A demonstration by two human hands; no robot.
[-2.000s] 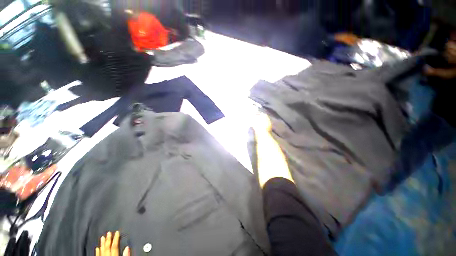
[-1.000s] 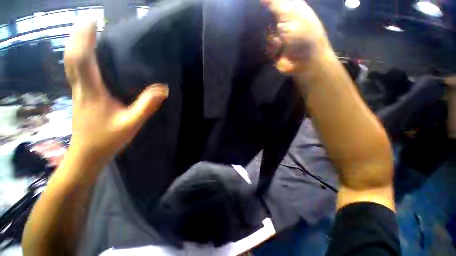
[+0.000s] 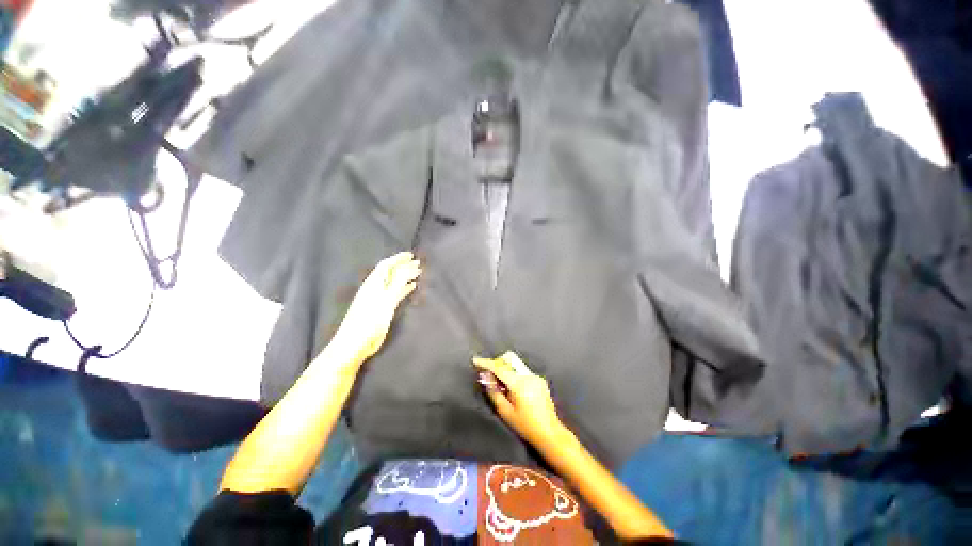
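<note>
A dark grey suit jacket (image 3: 576, 320) lies front up, its collar at the far side and its hem towards me. A small label shows inside the neck. My left hand (image 3: 386, 301) rests on the jacket's left part, with its fingertips by the lapel; no held thing shows in it. My right hand (image 3: 516, 392) is curled low at the middle of the jacket, near the front edge. A tiny dark reddish thing, which looks like thread snips (image 3: 489, 381), shows in its fist, mostly hidden. Whether the fingers also pinch the cloth or a thread cannot be told.
More grey garments (image 3: 320, 96) lie beneath and beyond the jacket. Another grey jacket (image 3: 821, 267) lies at the right. Black hangers (image 3: 128, 139) are tangled on the white table (image 3: 229, 341) at the far left. Dark garments (image 3: 176, 416) hang at the table's near left edge over the blue floor.
The dark garment raised in front of my face is gone from there. A grey jacket now lies front up before me. Both hands have come down onto it.
</note>
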